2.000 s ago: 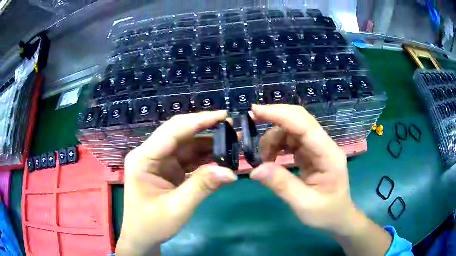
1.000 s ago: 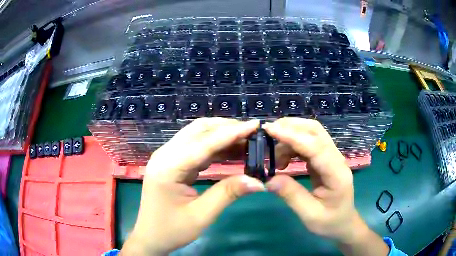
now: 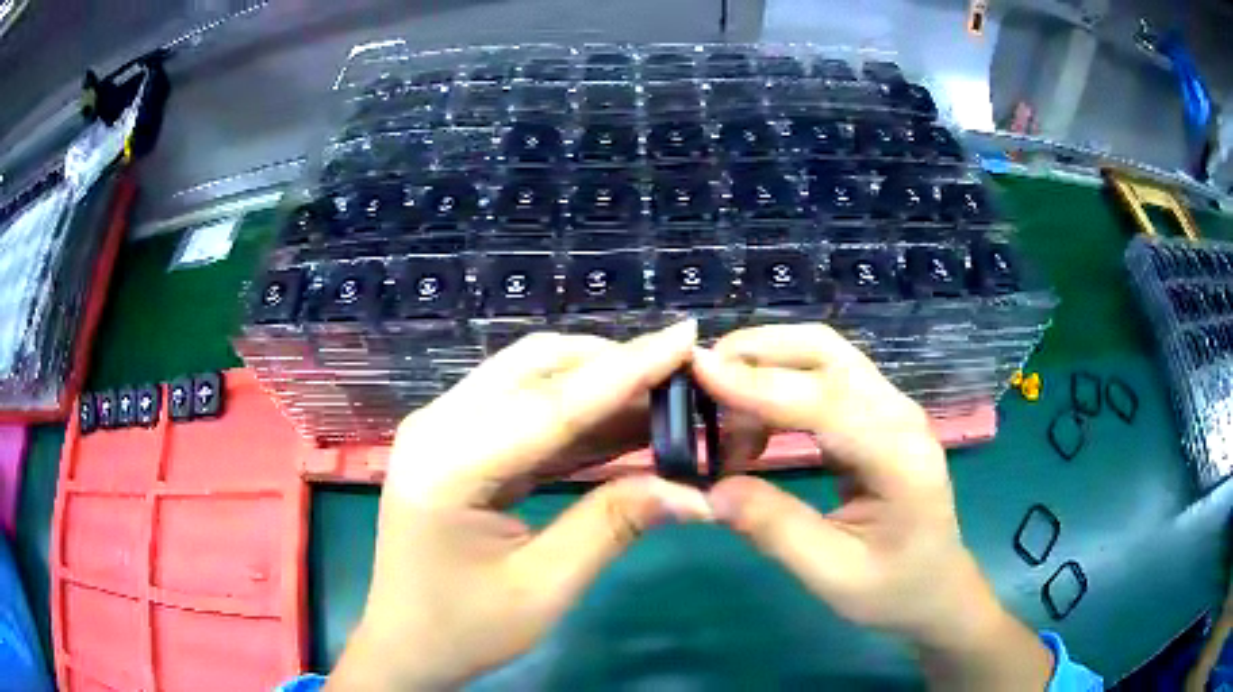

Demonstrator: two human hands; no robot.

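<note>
My left hand [image 3: 521, 500] and my right hand [image 3: 845, 473] are bare and meet in front of the tray stack. Between fingertips and thumbs they hold a black watch case [image 3: 672, 430] upright and edge-on. My right fingers press a thin black ring [image 3: 707, 430] against its right side; whether it is fully seated cannot be told. Behind is a tall stack of clear blister trays [image 3: 865, 354] with rows of black rounded-square cases [image 3: 691, 279] with pale centre marks.
A ribbed red-orange tray [image 3: 223, 541] at the left has several small black pieces [image 3: 198, 396] along its top edge. Loose black rings [image 3: 1037, 535] and yellow-orange bits [image 3: 1028, 387] lie on the green mat at the right. Another clear tray stack [image 3: 1190, 325] stands far right.
Two seconds ago the case and ring were apart, one in each hand. They came together, and the visible gap between them has narrowed further since one second ago.
</note>
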